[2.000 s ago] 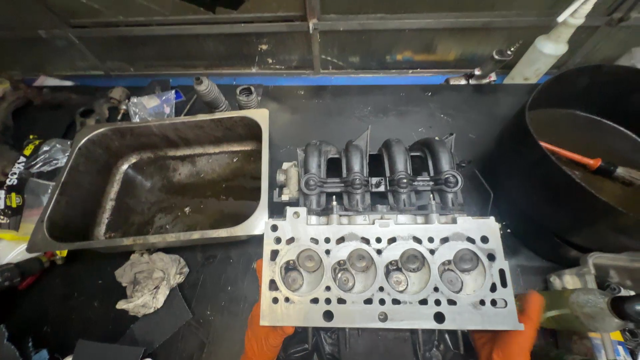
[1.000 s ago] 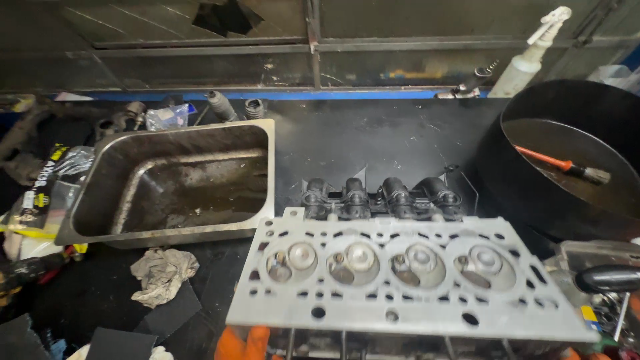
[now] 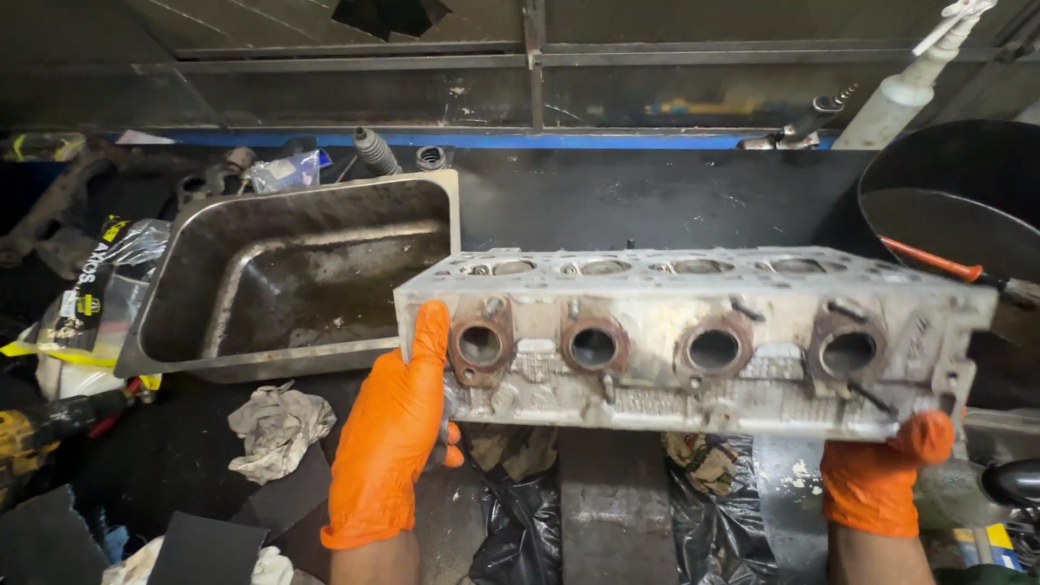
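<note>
An aluminium engine cylinder head [image 3: 650, 382] is held up above the bench, its side with several round, rust-edged ports and studs facing me. Its flat face with the combustion chambers shows on top, strongly foreshortened. My left hand [image 3: 398, 431], in an orange glove, grips the left end, thumb up on the side face. At the lower right corner my right hand [image 3: 886, 471], also in an orange glove, holds the head, its thumb on the side and its other fingers hidden.
A metal basin [image 3: 325, 357] with dirty liquid is at the left, a crumpled rag [image 3: 280, 431] below it. A black round tub [image 3: 910, 179] at right holds an orange-handled brush [image 3: 934, 258]. A spray bottle [image 3: 886, 110] stands behind; a yellow-black power tool [image 3: 41, 431] lies far left.
The cylinder head has been tilted, so its ported side now faces me instead of the combustion-chamber face. Both gloved hands show more fully at its ends. The intake manifold behind it is now out of sight.
</note>
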